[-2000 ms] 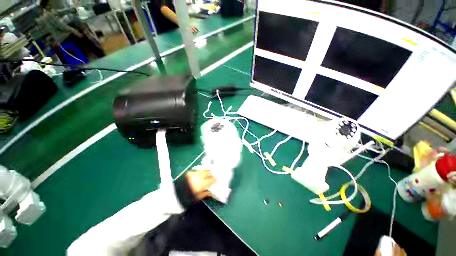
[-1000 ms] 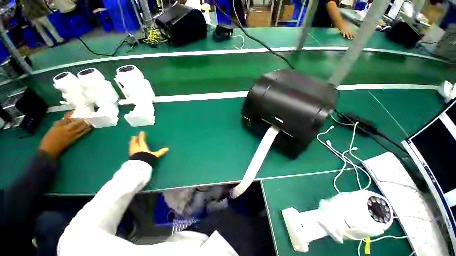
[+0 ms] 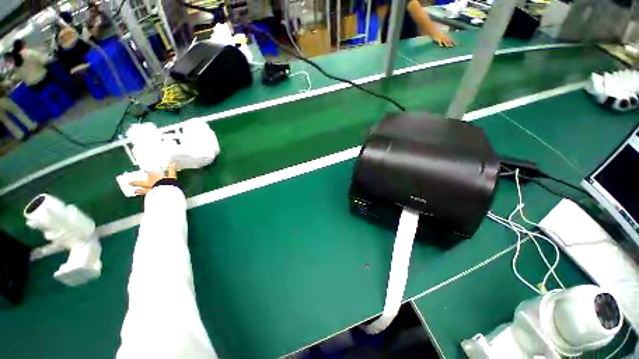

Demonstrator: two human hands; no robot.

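Observation:
My left hand (image 3: 158,184), in a white sleeve with a black cuff, reaches to the far left. Its fingers are on the base of a white security camera (image 3: 193,146) lying on the green conveyor line; how firmly they grip is hard to see. White parts beside it overlap, and I cannot tell if they belong to a second camera. Another white camera (image 3: 70,235) stands upright at the left. A further white camera (image 3: 571,319) lies on the bench at the lower right, near white cables. My right hand is out of the picture.
A black label printer (image 3: 427,175) with a hanging white strip (image 3: 401,266) stands right of centre. A keyboard (image 3: 592,242) and monitor edge are at the right. White units (image 3: 616,90) lie at the far right. Another person's hand (image 3: 441,38) rests on the far bench.
My left hand, open before, has moved onto a camera. Cameras that stood upright together now lie across the line, with one standing apart. The other person's hand at the left is gone. The view has shifted.

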